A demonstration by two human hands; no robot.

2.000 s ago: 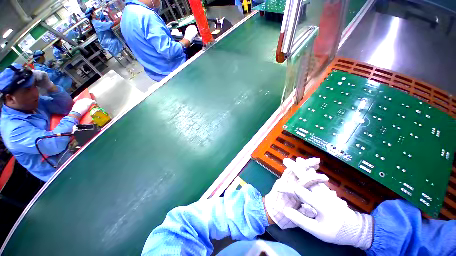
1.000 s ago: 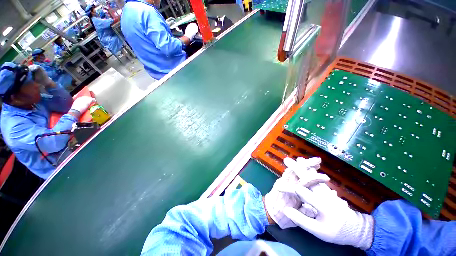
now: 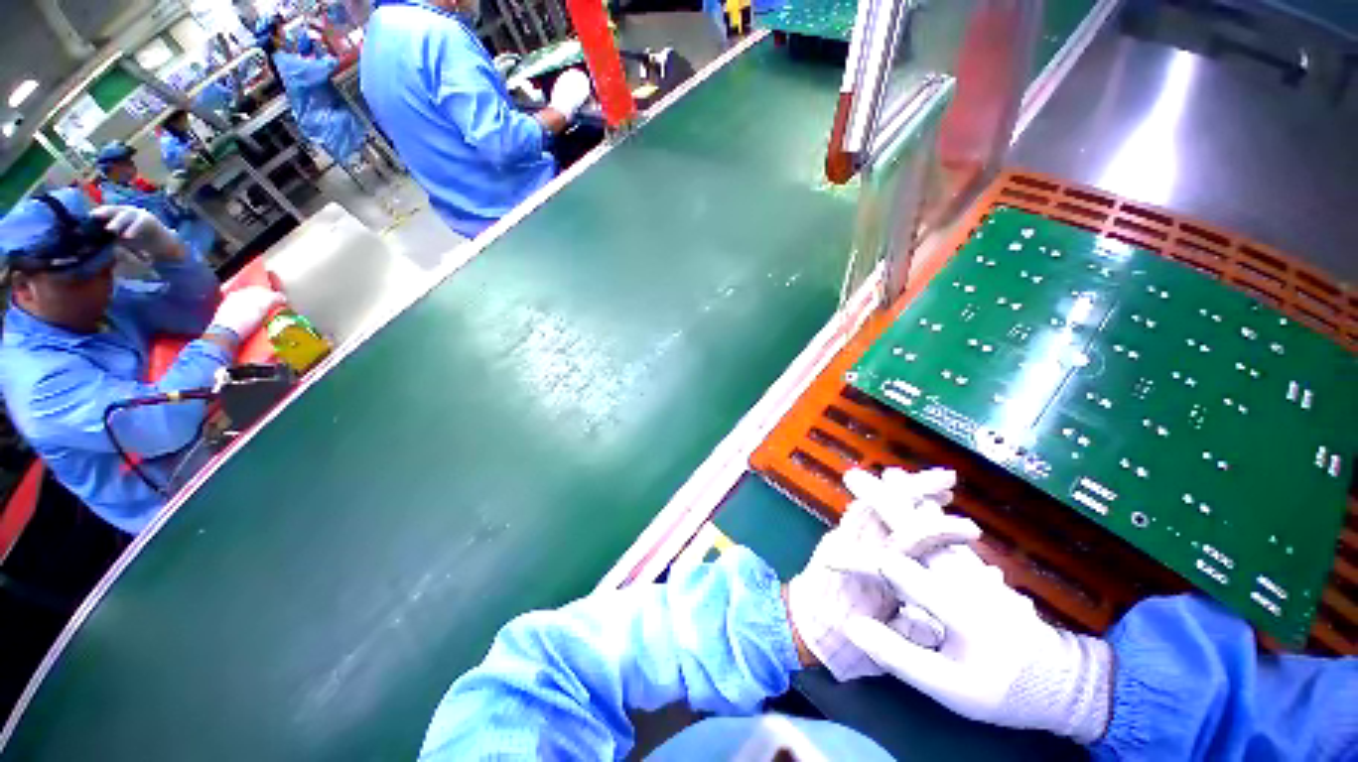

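A large green circuit board with white and silver spots lies flat on an orange-brown slotted tray at the right. My left hand and my right hand wear white knit gloves. They rest against each other in front of the tray's near edge, left of the board's near corner. Neither hand touches the board. The fingers are loosely spread and overlap. No object shows in either hand. The palms are partly hidden.
A wide green conveyor belt runs along the left. A clear guard in a metal frame stands between belt and tray. Across the belt are coworkers in blue, a red post and a yellow-green part. Grey metal surface lies behind the tray.
The near coworker across the belt has shifted their head and raised hand slightly. My hands, the board and the tray have not visibly moved.
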